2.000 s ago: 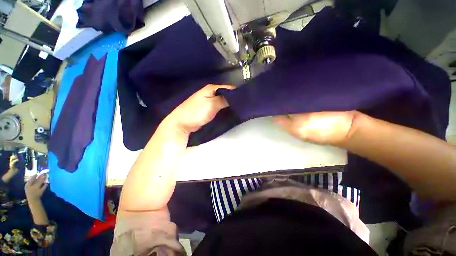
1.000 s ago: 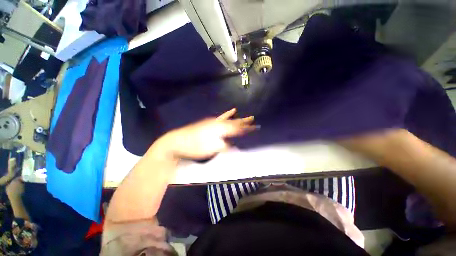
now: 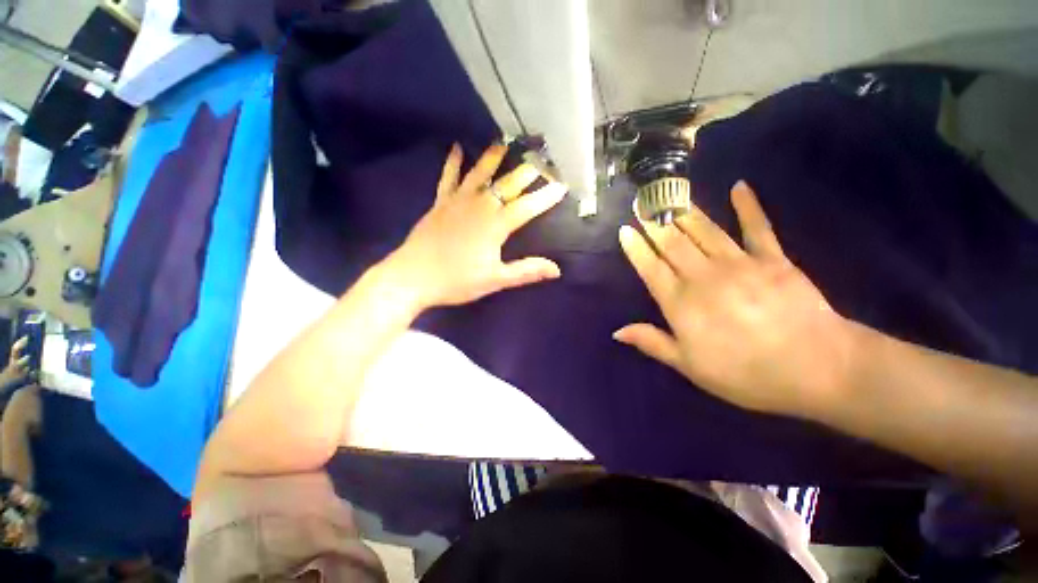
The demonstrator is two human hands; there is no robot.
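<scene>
A large dark navy-purple fabric panel [image 3: 546, 353] lies over the machine bed and hangs over the table's front edge. My left hand [image 3: 472, 233] lies flat on it with fingers spread, left of the needle area; a ring shows on one finger. My right hand [image 3: 734, 313] lies flat on it with fingers apart, its fingertips just below the ribbed tension knob [image 3: 664, 196]. The off-white sewing machine head [image 3: 535, 68] stands above the fabric between my hands. The needle and presser foot cannot be made out clearly.
A long purple fabric piece [image 3: 171, 251] lies on a blue sheet [image 3: 233, 273] at left. Crumpled dark fabric [image 3: 245, 21] is at upper left. Another machine [image 3: 40, 251] and a person's hand [image 3: 16, 362] are at far left. The white table edge [image 3: 489, 456] is over my lap.
The view is closer to the machine head. Both hands have moved up the panel beside the needle area and spread flat. The fabric now covers more of the table's front edge.
</scene>
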